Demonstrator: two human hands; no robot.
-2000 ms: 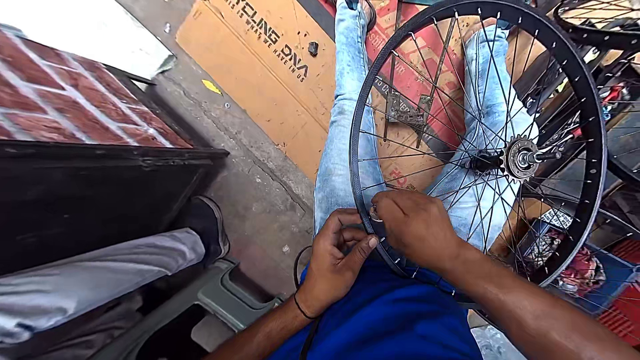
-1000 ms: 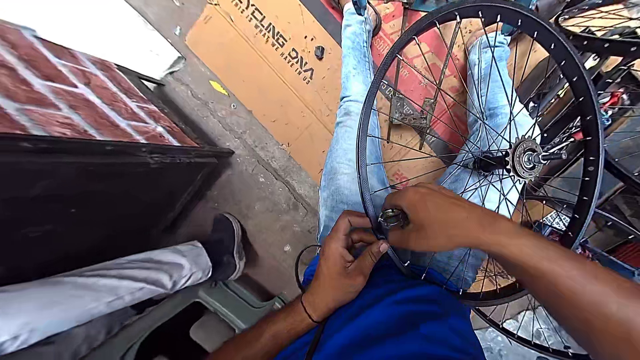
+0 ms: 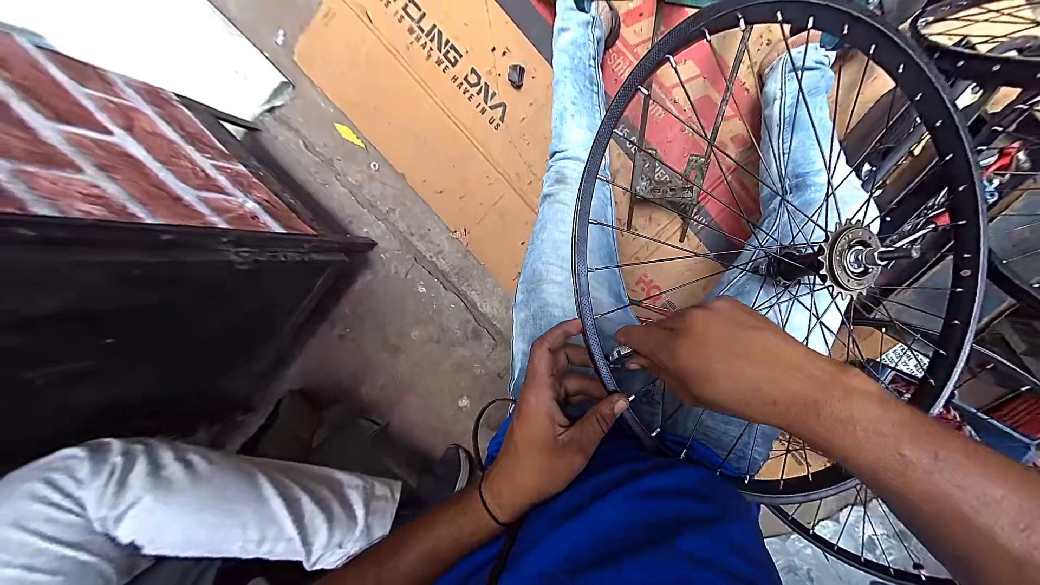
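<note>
A black spoked bicycle wheel stands tilted over my lap, its freewheel sprocket and hub axle on the right side. With thumb and fingers on both sides of the rim, my left hand grips its lower left part. Just inside the rim, my right hand pinches a small metal tool, perhaps a spoke wrench, at a spoke end. Most of that tool is hidden by the fingers.
Flattened cardboard lies on the concrete floor, with a rusty metal bracket between my legs. At left are a black box with a brick-pattern panel and another person's leg. More wheels and bicycle parts crowd the right.
My left hand stays at the rim. The tool in my right hand shows less than one second ago, as the hand has turned. The other person's leg and shoe have shifted.
</note>
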